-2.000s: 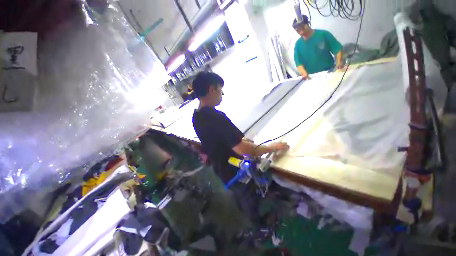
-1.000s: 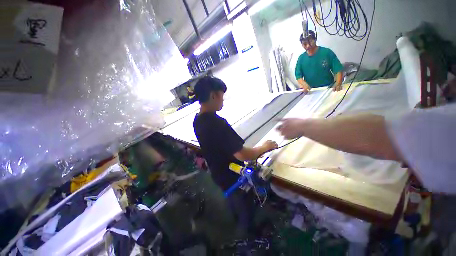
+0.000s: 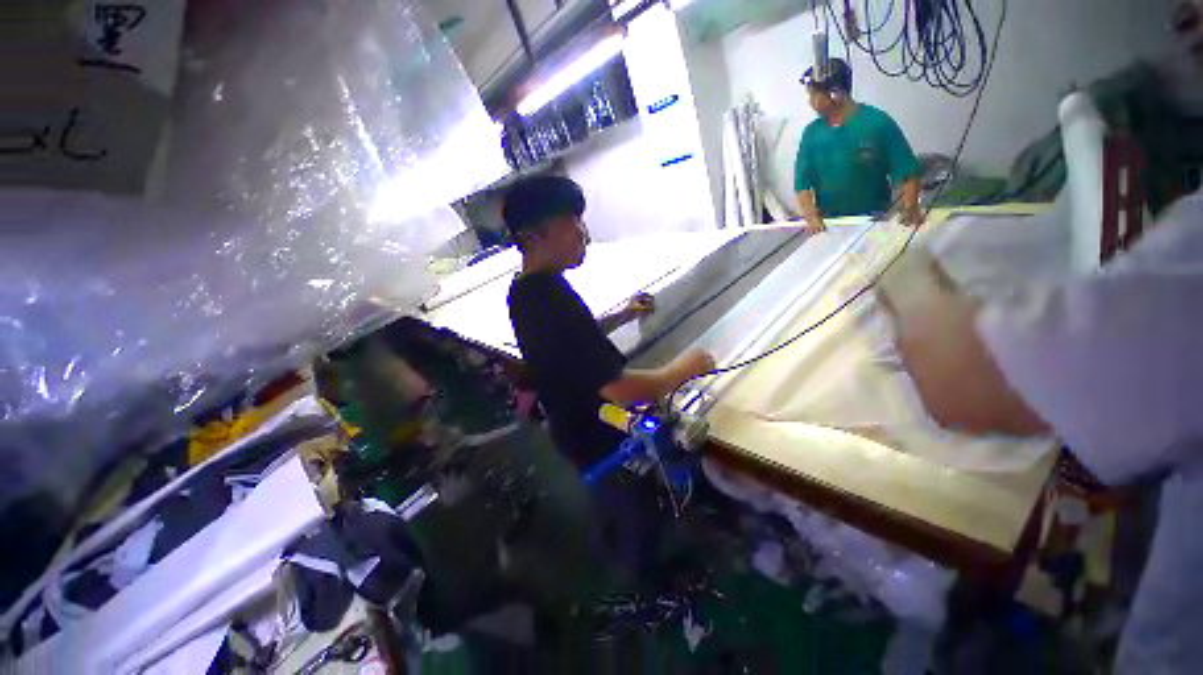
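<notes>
Neither of my hands is in view. A shiny clear plastic cover (image 3: 304, 172) hangs close in front at the upper left, beside a sheet with handwritten marks (image 3: 86, 92). Beyond it, a long table bears a pale spread sheet (image 3: 844, 455) and grey cloth (image 3: 719, 297). A blue and yellow device (image 3: 647, 429) sits at the table's near end, with a black cable running up from it. A person in a black shirt (image 3: 561, 336) stands beside it, one hand on the table edge.
A person in green (image 3: 858, 158) stands at the far side. A pale-sleeved arm (image 3: 970, 363) of another person reaches in from the right, its hand blurred. White pieces and scraps (image 3: 224, 567) lie lower left. A white roll (image 3: 1084, 172) stands by a reddish-brown upright (image 3: 1124, 198).
The pale-sleeved arm came in from the right, stretched over the table, and is now bent back. The black-shirted person's head is raised, and their other hand shows. The view has shifted somewhat.
</notes>
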